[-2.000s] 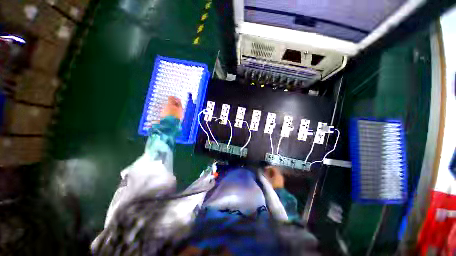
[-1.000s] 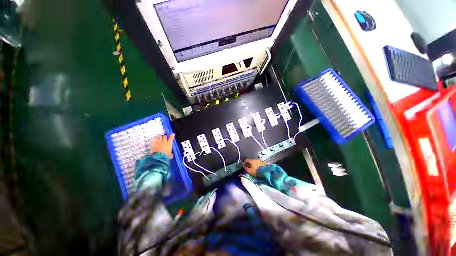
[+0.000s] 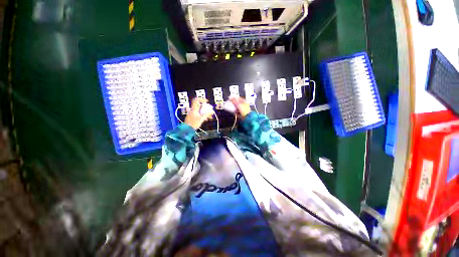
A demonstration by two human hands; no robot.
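My left hand (image 3: 195, 115) is over the near left part of the black board (image 3: 266, 65), with a small white unit (image 3: 206, 109) at its fingertips. My right hand (image 3: 241, 107) is a little to its right, its fingers on another small white piece (image 3: 229, 106), likely a unit. Both hands are just in front of the row of white upright sockets (image 3: 217, 95). Thin white leads (image 3: 312, 95) loop from the row to the grey-green terminal strip (image 3: 283, 122) at the near edge, partly hidden by my hands and sleeves.
A blue-rimmed tray (image 3: 109, 108) full of white units lies at the left. A second blue-rimmed tray (image 3: 342, 131) lies at the right. The beige instrument (image 3: 217, 18) stands behind the board. At the far right are a white desk (image 3: 417, 40), a black keyboard (image 3: 443, 75) and a red bin (image 3: 413, 185).
My left hand has moved from the left tray to the board and now has a white unit. My right hand has moved up from the near edge to the sockets. The view has turned.
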